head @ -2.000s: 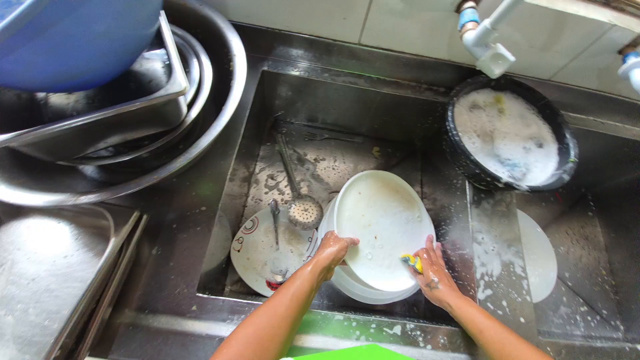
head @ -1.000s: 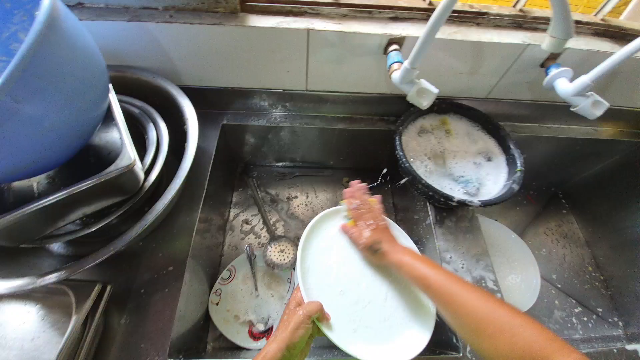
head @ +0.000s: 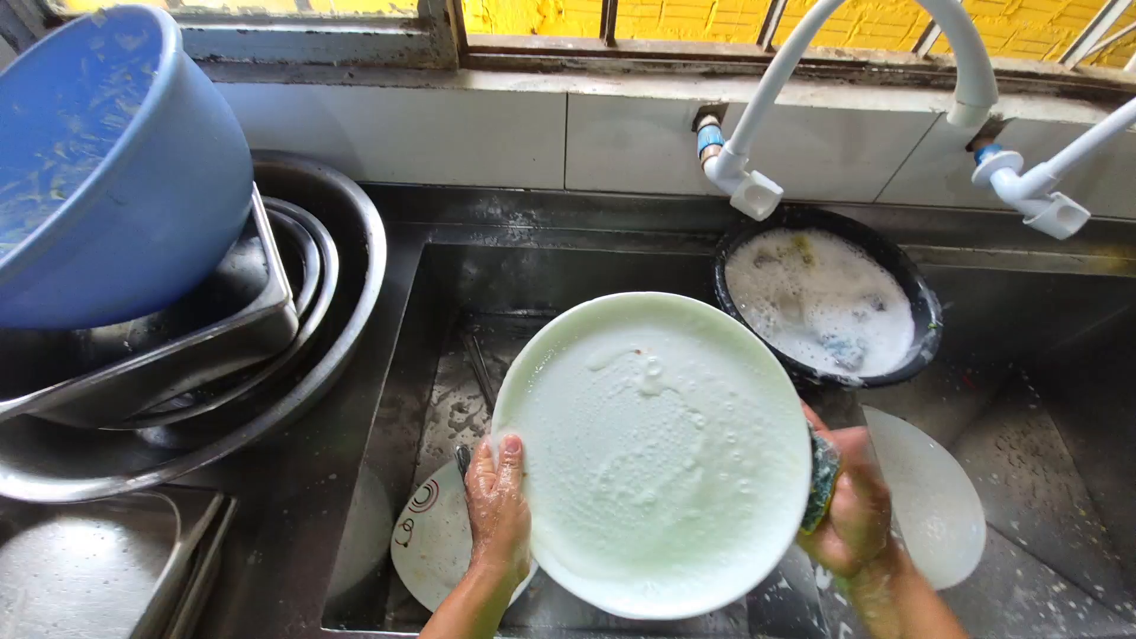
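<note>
A round white plate (head: 657,461) with soap suds on its face is held up over the left sink basin. My left hand (head: 500,506) grips its left rim, thumb on the face and fingers behind. At the right rim, my right hand (head: 848,501) holds a dark green scouring sponge (head: 822,479) against the edge, partly behind the plate. Below my left hand lies a patterned plate (head: 433,537) in the basin, partly covered. The handle of a metal utensil (head: 479,371) shows behind the held plate; its head is hidden.
A black basin of sudsy water (head: 821,302) stands at the sink divider. Another white plate (head: 927,497) lies in the right sink. White taps (head: 754,193) reach over from the wall. On the left are stacked steel bowls (head: 368,293), a blue plastic tub (head: 204,177) and metal trays (head: 98,559).
My right hand has moved from the plate's face to its right rim. The plate has been lifted closer to the camera. The view has tilted up, showing more window.
</note>
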